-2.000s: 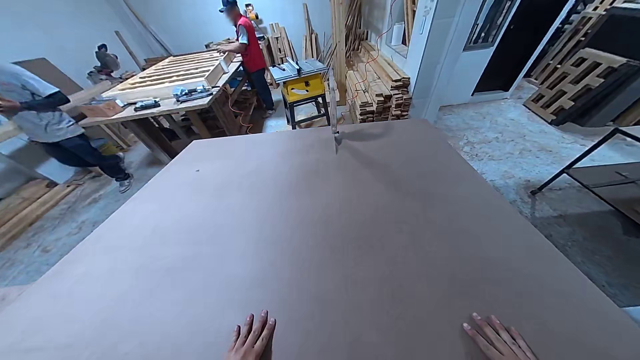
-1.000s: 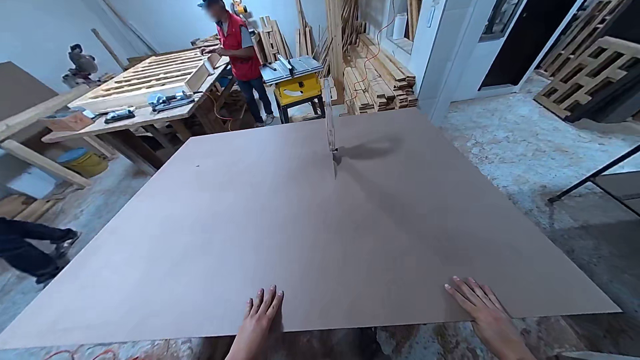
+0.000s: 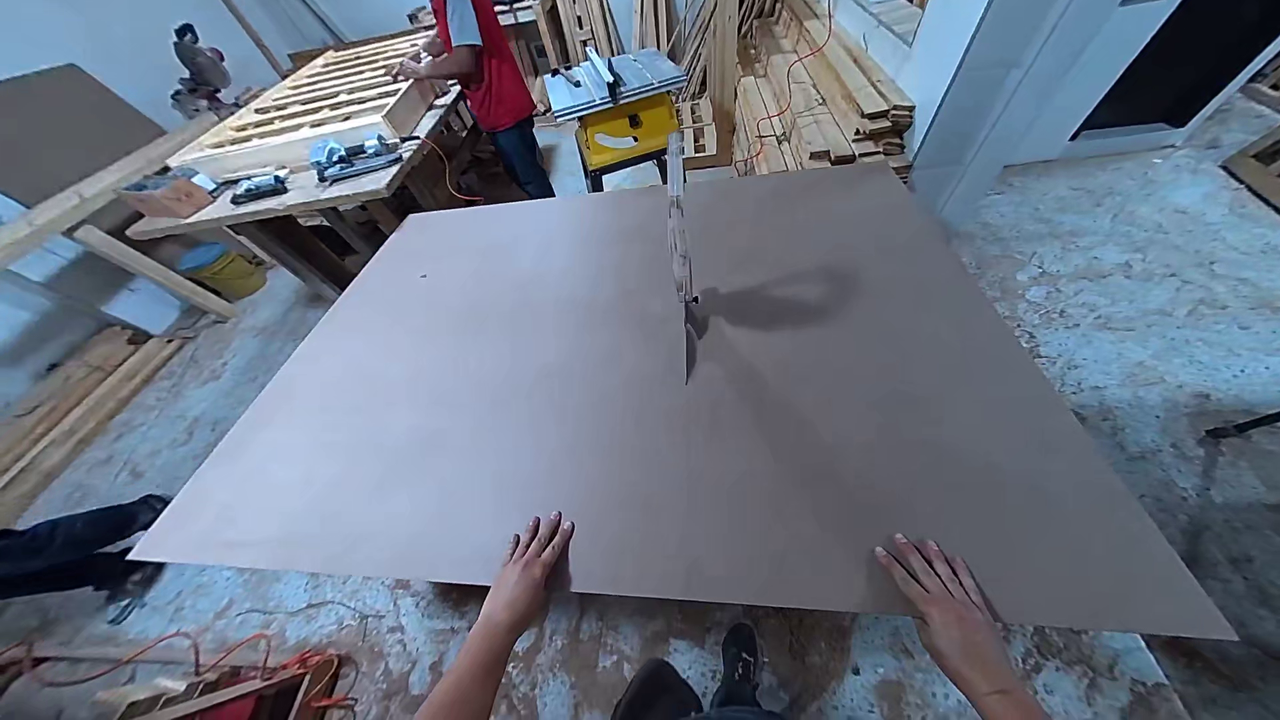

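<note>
A large brown sheet, apparently fibreboard (image 3: 560, 400), lies flat before me. A table saw blade (image 3: 689, 350) stands up through it near the middle, under a clear blade guard (image 3: 679, 230) that casts a shadow to the right. My left hand (image 3: 535, 568) rests palm down on the near edge, left of the blade, fingers spread slightly. My right hand (image 3: 938, 580) rests palm down on the same edge, right of the blade. Neither hand is closed around anything. The saw's table is hidden under the sheet.
A person in a red vest (image 3: 492, 75) stands at a workbench (image 3: 290, 197) with a slatted wood frame. Beside it is a yellow saw (image 3: 628, 130); stacked boards (image 3: 820, 90) lie behind. Another person's legs (image 3: 75, 545) show at left. Orange cable (image 3: 265, 650) lies lower left.
The sheet's near edge, out of view two seconds ago, now shows with my hands at it. The view has shifted considerably. The person at the left has moved nearer the sheet's near-left corner.
</note>
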